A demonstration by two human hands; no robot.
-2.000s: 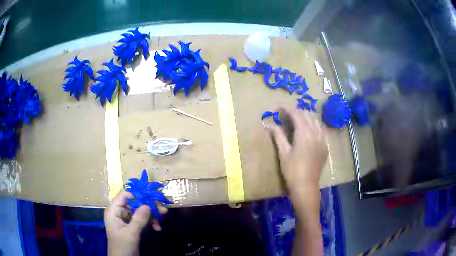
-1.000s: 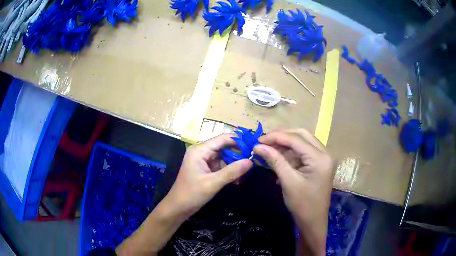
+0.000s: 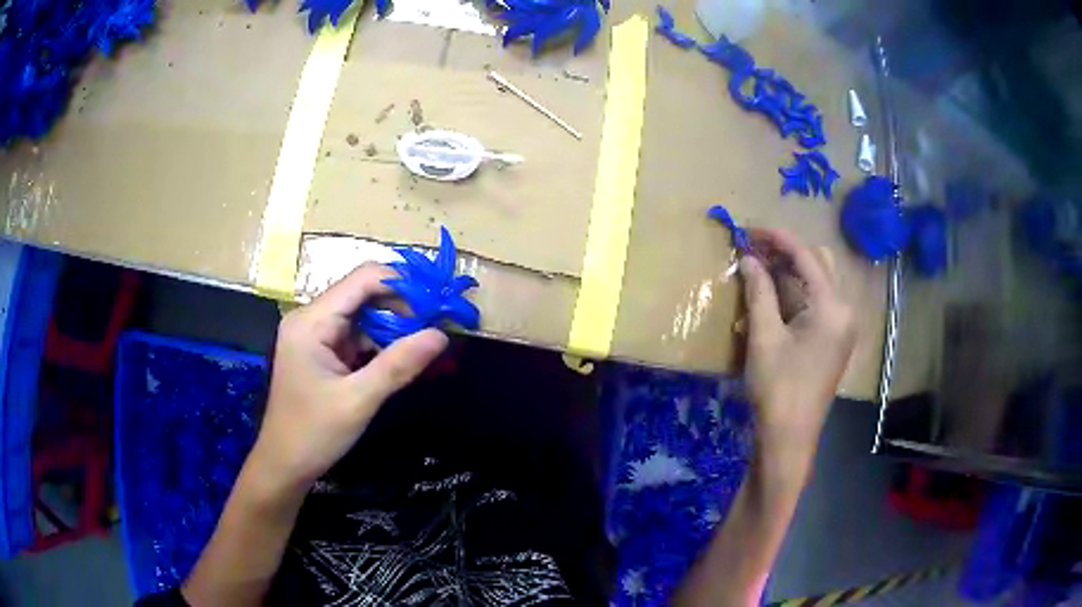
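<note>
My left hand (image 3: 344, 362) holds a bright blue spiky piece (image 3: 425, 291) at the bench's front edge, its pointed tips facing up and back. My right hand (image 3: 793, 308) is over the bench to the right, thumb and fingers closed on a small dark-blue strand part (image 3: 730, 225) that sticks out past the fingertips. More strand parts (image 3: 771, 101) lie in a line behind it. A white oval dish (image 3: 439, 155) stands mid-bench with a thin pale stick (image 3: 534, 104) behind it to the right.
Spiky pieces (image 3: 552, 21) lie along the back and in a heap (image 3: 59, 59) at far left. Rounded dark-blue lumps (image 3: 873, 218) and two small white cones (image 3: 858, 109) are at right, by a transparent panel's edge. Blue trays (image 3: 196, 439) of parts sit below the bench.
The view has shifted right. My right hand has left the spiky piece and moved right to a strand part. My left hand still holds the spiky piece.
</note>
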